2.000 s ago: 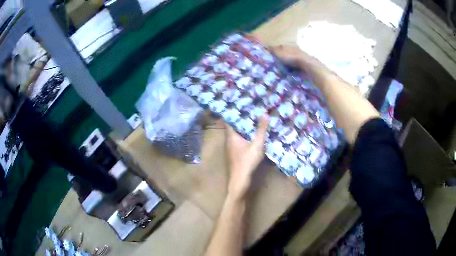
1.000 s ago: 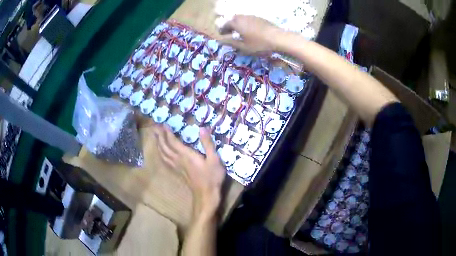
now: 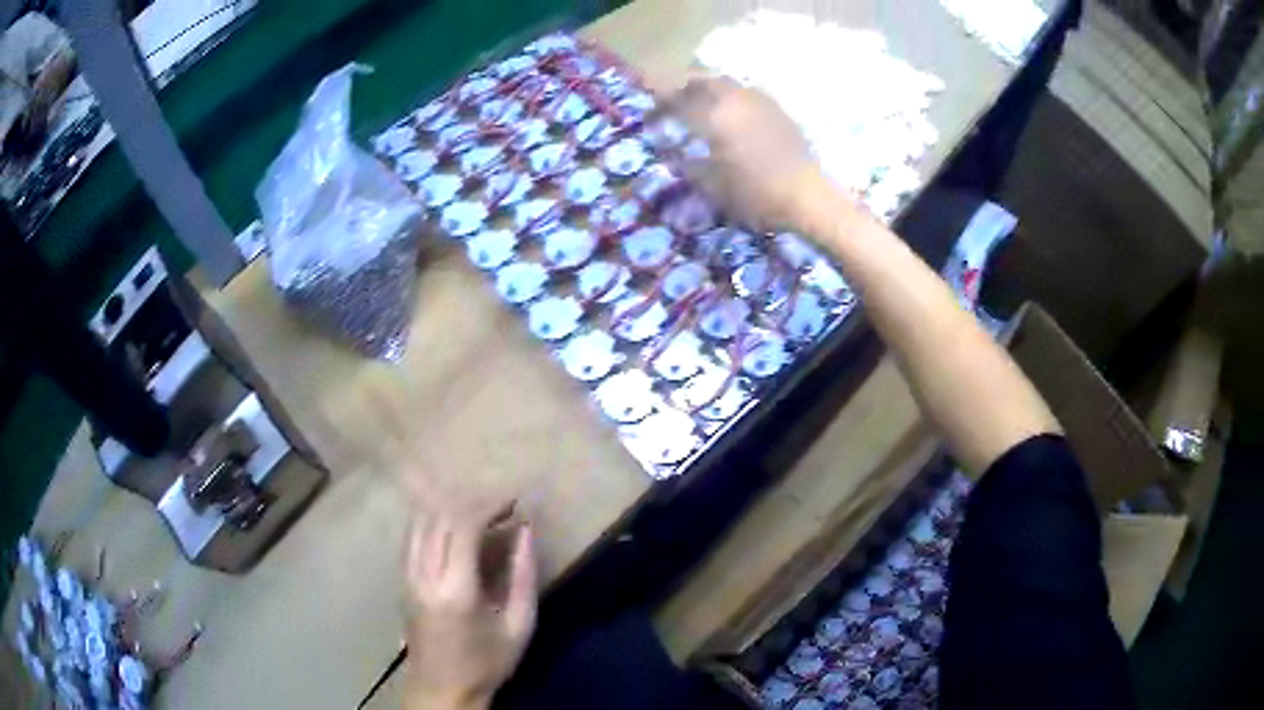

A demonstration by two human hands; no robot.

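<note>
A motor tray (image 3: 568, 250) with rows of silver motors and red wires lies on the cardboard bench cover (image 3: 458, 402). My right hand (image 3: 735, 153) is blurred at the tray's upper right edge, beside the white gear pile; whether its fingers hold anything cannot be told. My left hand (image 3: 469, 590) is near the bench's front edge, away from the tray, fingers and thumb apart, holding nothing visible.
A clear bag of screws (image 3: 347, 250) stands left of the tray. The screw feeder (image 3: 222, 479) is further left, a heap of assemblies (image 3: 83, 645) at lower left. The loose gear pile (image 3: 846, 104) is behind my right hand. An open carton (image 3: 887, 610) of motors is below the bench.
The tray, tilted in both hands two seconds ago, now lies on the bench. My left hand has let go and moved back towards me. My right hand remains by the far edge.
</note>
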